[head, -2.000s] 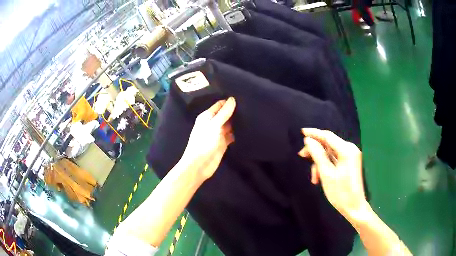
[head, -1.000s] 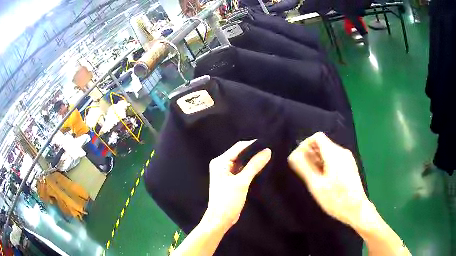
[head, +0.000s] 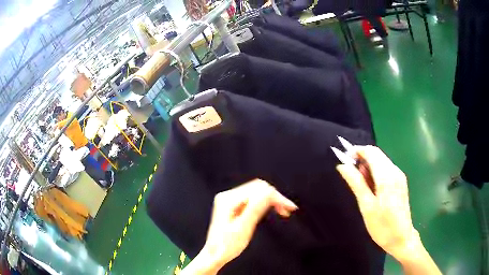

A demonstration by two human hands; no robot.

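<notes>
A dark navy coat or jacket (head: pixel 279 145) hangs on a hanger (head: pixel 194 101) in front of me, with a pale neck label (head: pixel 200 119) inside its collar. My left hand (head: pixel 249 215) is over the front of the garment with its fingers bent; whether it pinches cloth cannot be told. My right hand (head: pixel 378 193) holds thread snips (head: pixel 346 152) with a dark reddish grip, to the right of the left hand. The two silver blades are apart and point up and left over the dark cloth.
More dark garments (head: pixel 295 80) hang behind on a rail (head: pixel 182 45). Green floor (head: pixel 423 134) lies right, with another dark garment (head: pixel 472 96) at the edge. A person in orange (head: pixel 75 131) is at the left. Yellow-black marking lines (head: pixel 128 220) cross the floor.
The snips' blades now show in my right hand, which has moved right. My left hand has moved down from near the collar. The label sits lower in view than two seconds ago.
</notes>
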